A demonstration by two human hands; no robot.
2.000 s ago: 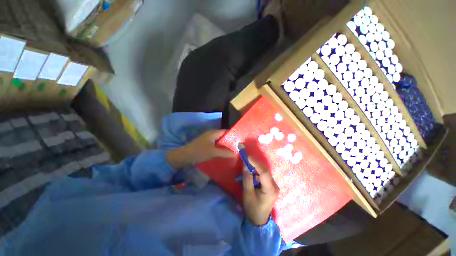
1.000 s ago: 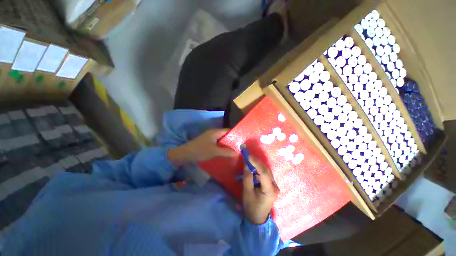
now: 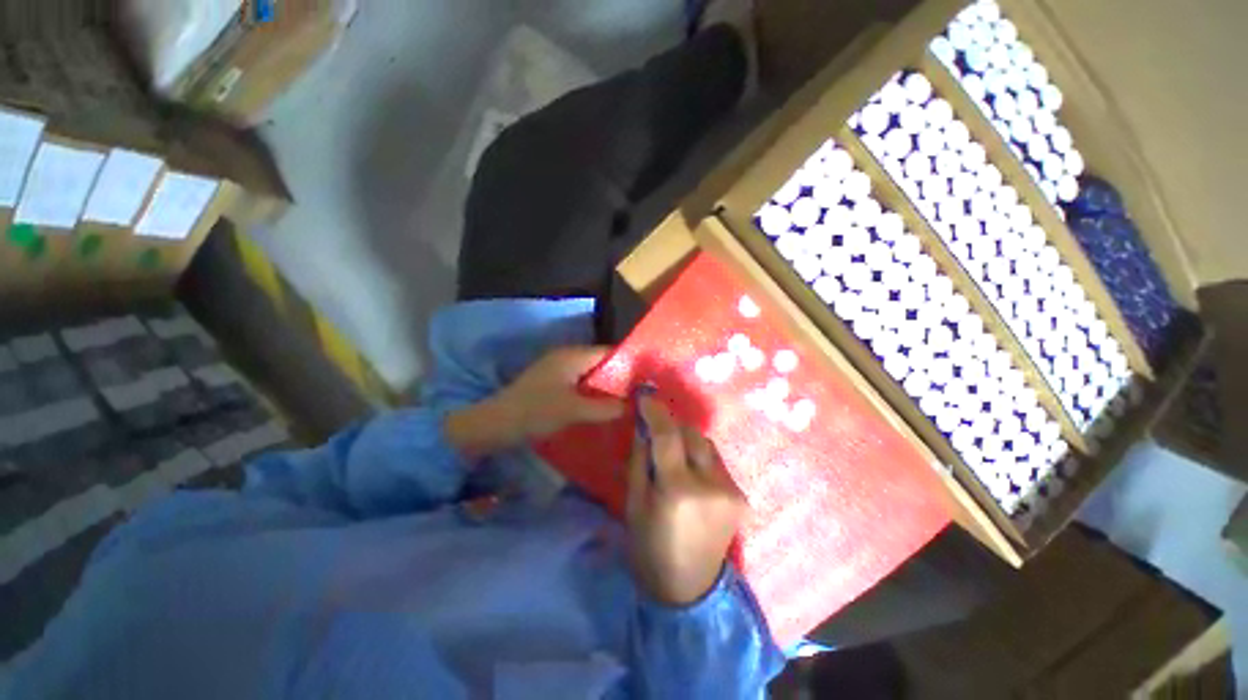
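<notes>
My right hand [image 3: 680, 513] holds a dark blue capacitor [image 3: 645, 427] over the near left part of the red mat [image 3: 849, 506]; the fingers mostly cover it. My left hand [image 3: 548, 399] lies at the mat's left corner, its fingertips close to the capacitor's upper end. Whether it grips anything is hidden. Several loose white pads [image 3: 741, 349] lie on the mat beyond my right hand. The open divided carton [image 3: 876, 383] stands to the right of the mat, with rows of upright capacitors with white pads [image 3: 903, 287]. Capacitors without visible pads [image 3: 1129, 260] fill part of the far row.
A dark-clothed leg [image 3: 589, 164] is behind the mat. Cartons with white labels [image 3: 117, 192] stand at the left, above rows of grey items [image 3: 137, 397]. A yellow-and-black striped edge [image 3: 294, 308] crosses the floor. Another brown carton [image 3: 1095, 629] is at the lower right.
My right hand has turned and moved slightly left, and its fingers now cover more of the capacitor. My left hand stays near the mat's corner. The whole view has shifted a little.
</notes>
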